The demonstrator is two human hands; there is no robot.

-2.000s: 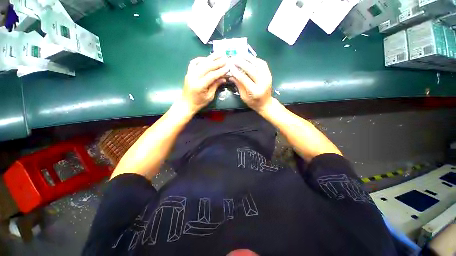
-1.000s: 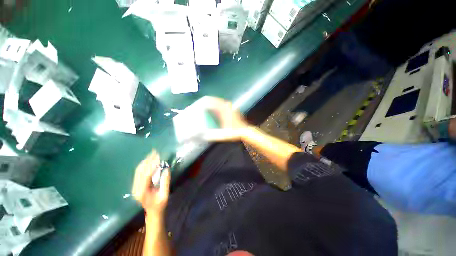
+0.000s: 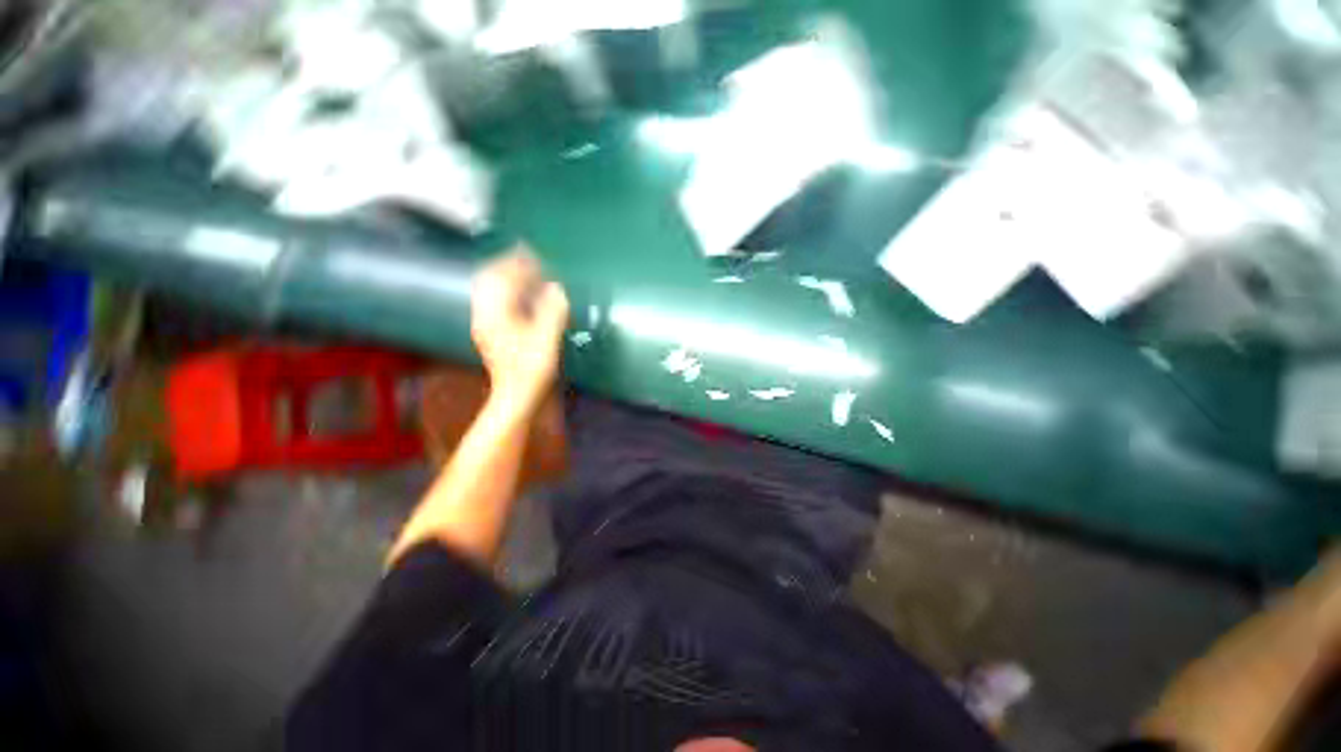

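Observation:
My left hand (image 3: 518, 316) is at the bench's front edge, left of centre. It is blurred, with the fingers curled; whether it holds anything cannot be told. My right hand is out of the picture; only the blurred forearm shows at the lower right edge. A white open carton (image 3: 780, 140) stands at the top centre of the green bench (image 3: 941, 426). More white cartons with flaps out (image 3: 1030, 221) lie at the upper right. No carton is seen in my left hand.
Blurred white cartons (image 3: 353, 140) are heaped at the upper left. White paper scraps (image 3: 684, 363) lie scattered near the front edge. A red stool (image 3: 213, 416) stands below the bench at the left, beside an orange-brown seat or basket. Something blue is at the far left.
The view has swung back toward the left. The white carton my right hand held is no longer visible there, and that hand has gone out past the right edge. My left hand's fingers look more closed.

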